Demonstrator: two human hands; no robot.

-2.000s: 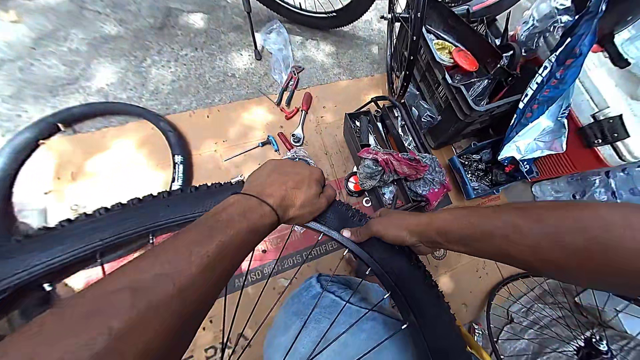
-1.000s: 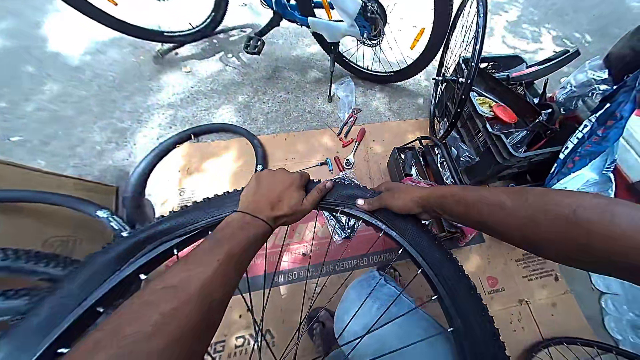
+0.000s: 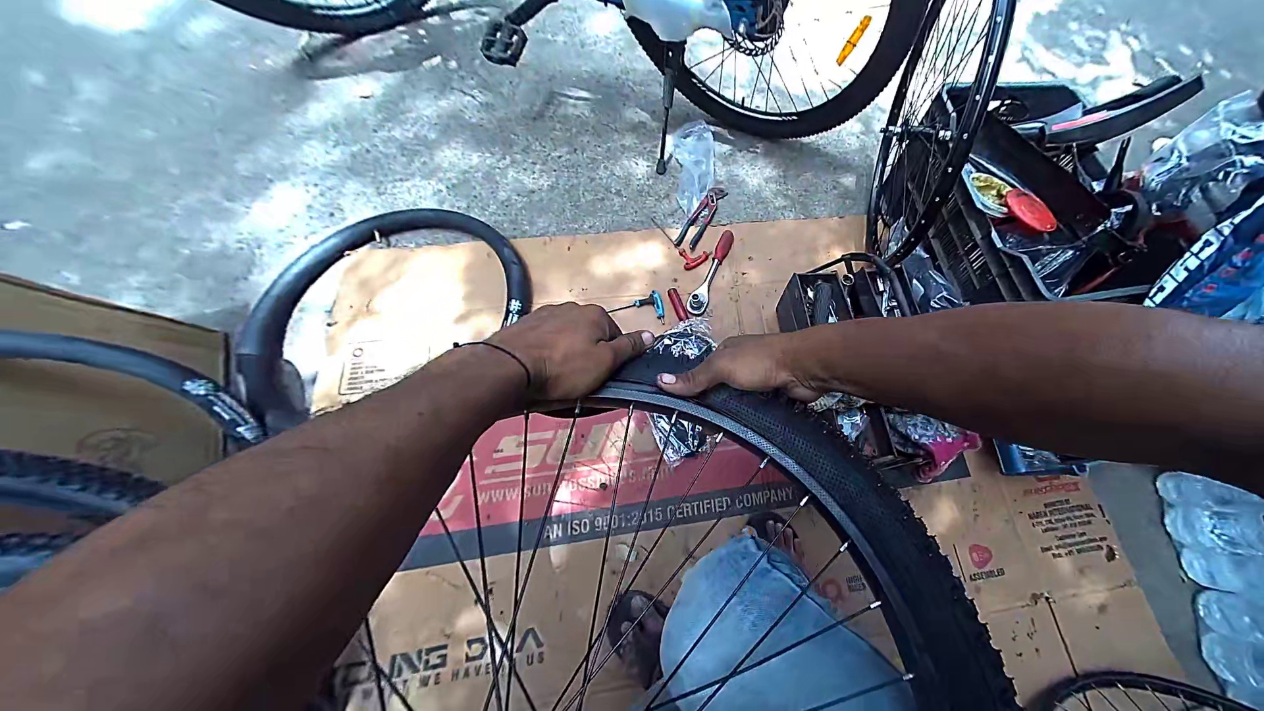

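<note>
A spoked bicycle wheel with a black knobby tire (image 3: 894, 513) stands in front of me, its rim (image 3: 760, 434) curving below my hands. At the top of the wheel, my left hand (image 3: 573, 354) grips the tire, its thumb pointing right. Just to the right, my right hand (image 3: 736, 367) holds the same tire, its thumb lying along the sidewall near the rim. The thumbs are a short way apart. Whether the tire bead is fully inside the rim there, I cannot tell. The undersides of both hands' fingers are hidden behind the tire.
Beyond the wheel, a ratchet (image 3: 709, 274), pliers (image 3: 701, 217) and a blue-handled hex key (image 3: 652, 304) lie on flattened cardboard (image 3: 583, 262). An inner tube (image 3: 267, 306) lies left. A toolbox (image 3: 810, 296) and black crate (image 3: 987, 247) stand right; a bicycle tire (image 3: 780, 123) is behind.
The view has shifted, with more of the bicycle behind showing than two seconds ago. Both hands remain on the tire; a gap now shows between the thumbs and the tire's top.
</note>
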